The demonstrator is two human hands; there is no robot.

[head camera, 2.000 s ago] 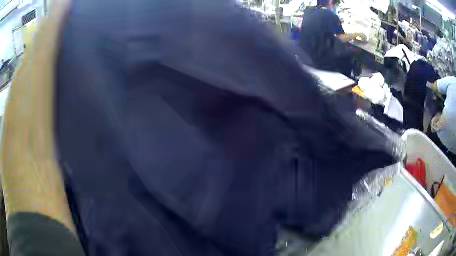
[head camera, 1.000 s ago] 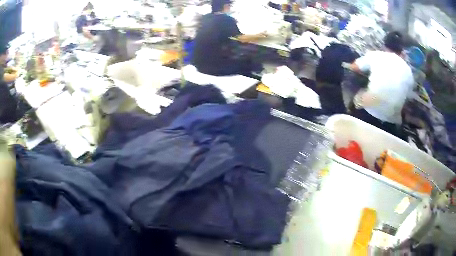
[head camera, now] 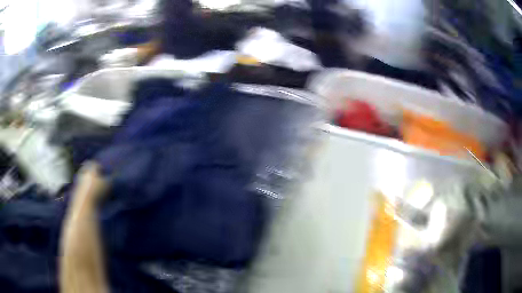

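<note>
The whole view is blurred. A heap of navy cloth (head camera: 189,189) lies left of the middle. My left hand (head camera: 90,174) and forearm come up from the bottom edge at the left and reach the cloth's left side. The fingers are too blurred to tell whether they grip it. My right hand is not in view.
A white tray (head camera: 486,114) with a red packet (head camera: 360,116) and an orange packet (head camera: 438,134) stands behind the white table (head camera: 320,229). A yellow-orange strip (head camera: 378,246) lies on the table. Blurred shiny and dark shapes are at the lower right. Another pale bin rim shows at the back left.
The view has swung down and to the right. The large cloth that filled the view two seconds ago lies lower, in a heap. My left hand now shows at the cloth's left side.
</note>
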